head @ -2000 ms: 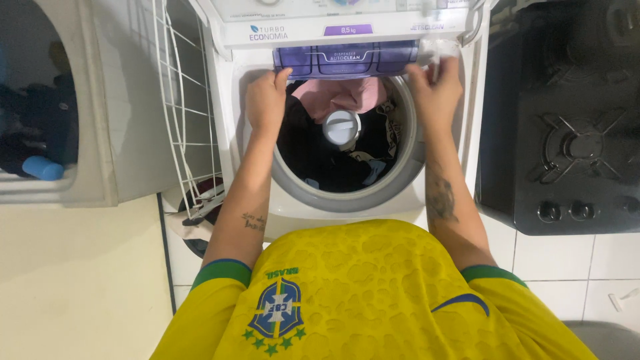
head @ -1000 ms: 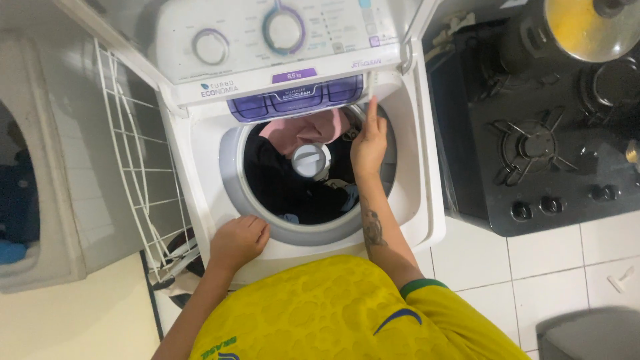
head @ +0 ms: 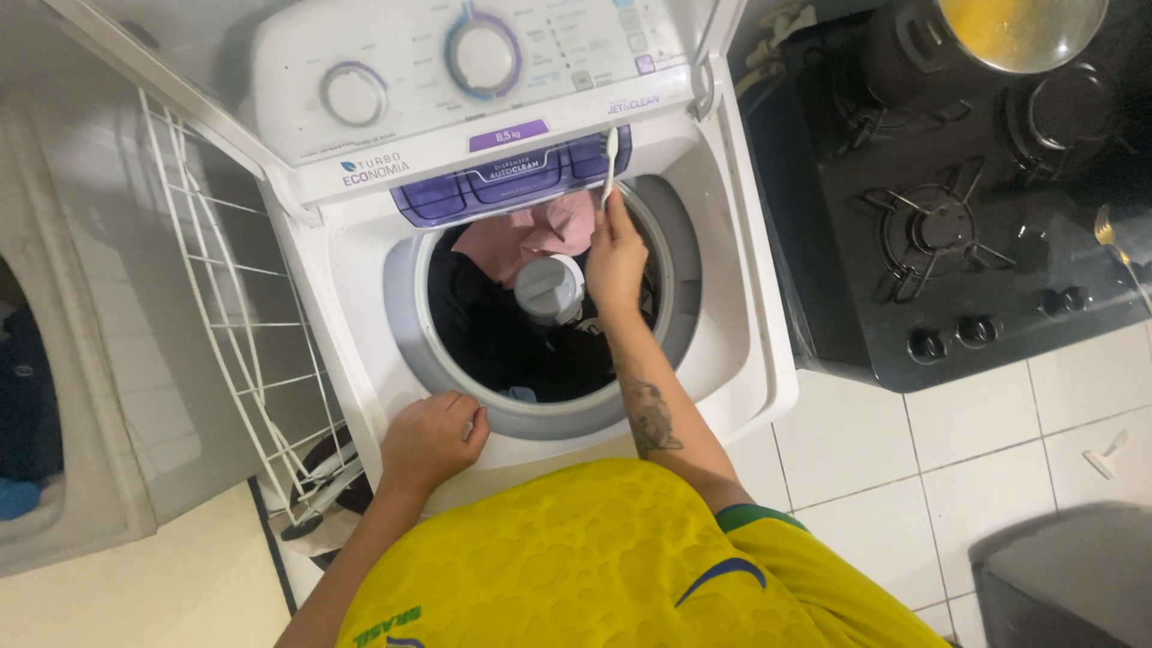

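Between the fingers of my right hand (head: 617,256) is a small white brush, perhaps a toothbrush (head: 611,162), upright against the right end of the purple detergent dispenser (head: 513,174). My left hand (head: 435,441), fingers curled with nothing seen in them, rests on the front rim of the top-loading washing machine (head: 760,360). Its lid is raised. Inside the drum lie dark clothes (head: 477,324) and a pink cloth (head: 531,236) around the grey agitator cap (head: 549,289). My right forearm covers part of the drum's right side.
On the right stands a black gas cooktop (head: 900,315) with a pot (head: 909,54) and a fork (head: 1106,229). A white wire rack (head: 225,324) leans at the machine's left, beside a laundry tub (head: 99,432). A grey object (head: 1071,576) sits at the lower right.
Two seconds ago both hands were at the dispenser's ends; my left hand has since come down to the machine's front rim. My right hand remains near the dispenser's right end. The view has shifted and tilted.
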